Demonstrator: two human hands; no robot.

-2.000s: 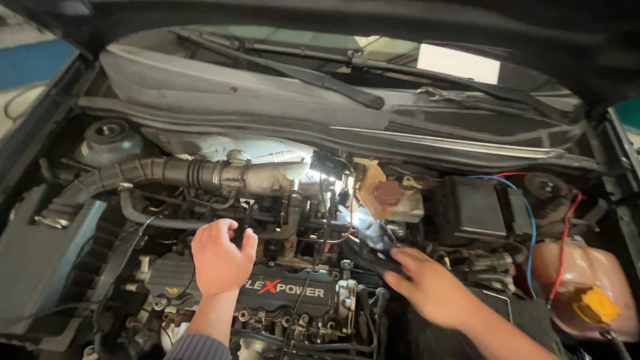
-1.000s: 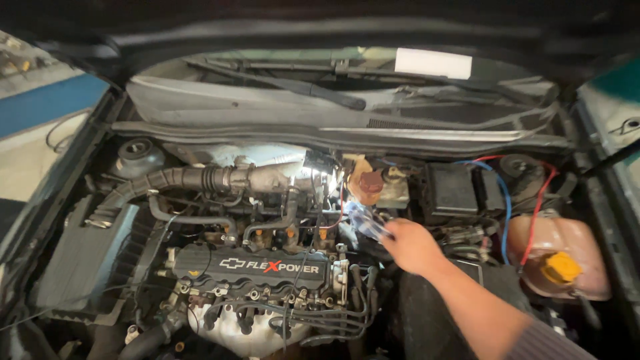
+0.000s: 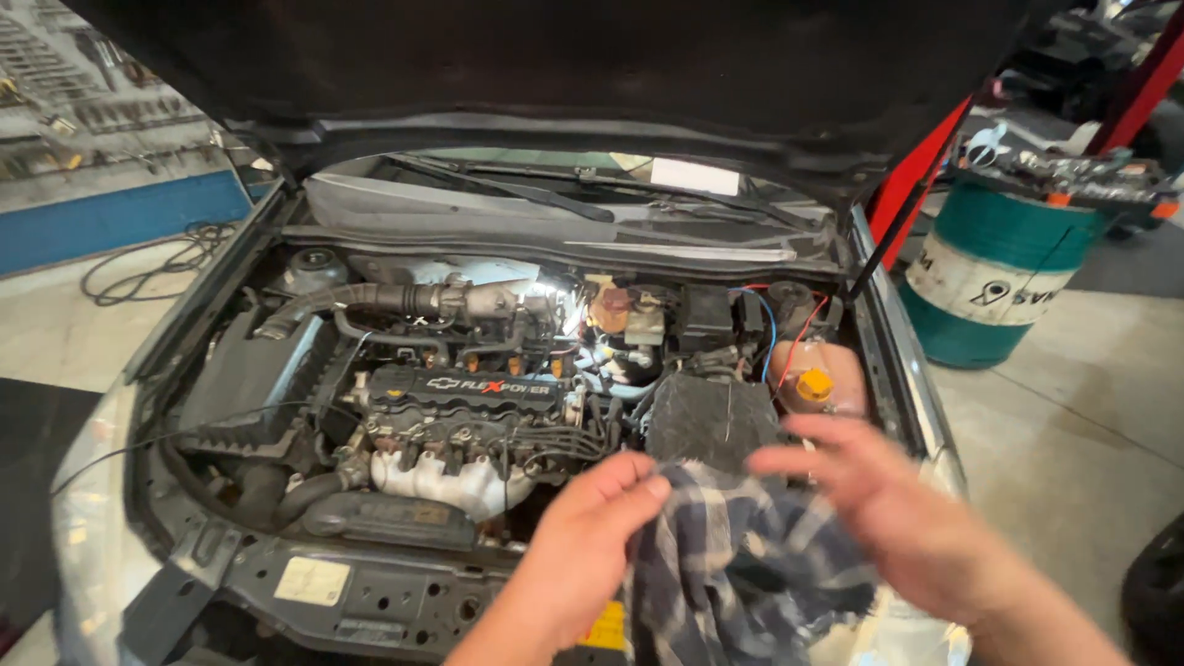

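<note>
A dark plaid cloth hangs over the front right edge of the engine bay, its top corner pinched between the thumb and fingers of my left hand. My right hand is blurred at the cloth's right side, fingers apart; whether it grips the cloth is unclear. Beyond the hands lie the black battery cover, the pink coolant reservoir with its yellow cap, and the black engine cover with orange-brown injectors behind it. A bright light shines near the brake fluid reservoir.
The raised hood spans the top, with a support rod at right. A green and white drum bearing loose items stands beyond the right fender. A coiled cable lies on the floor at left, below a tool wall.
My right hand has left the area beside the brake fluid reservoir and moved toward me. My left hand, out of view one second ago, now holds the plaid cloth. The view has widened.
</note>
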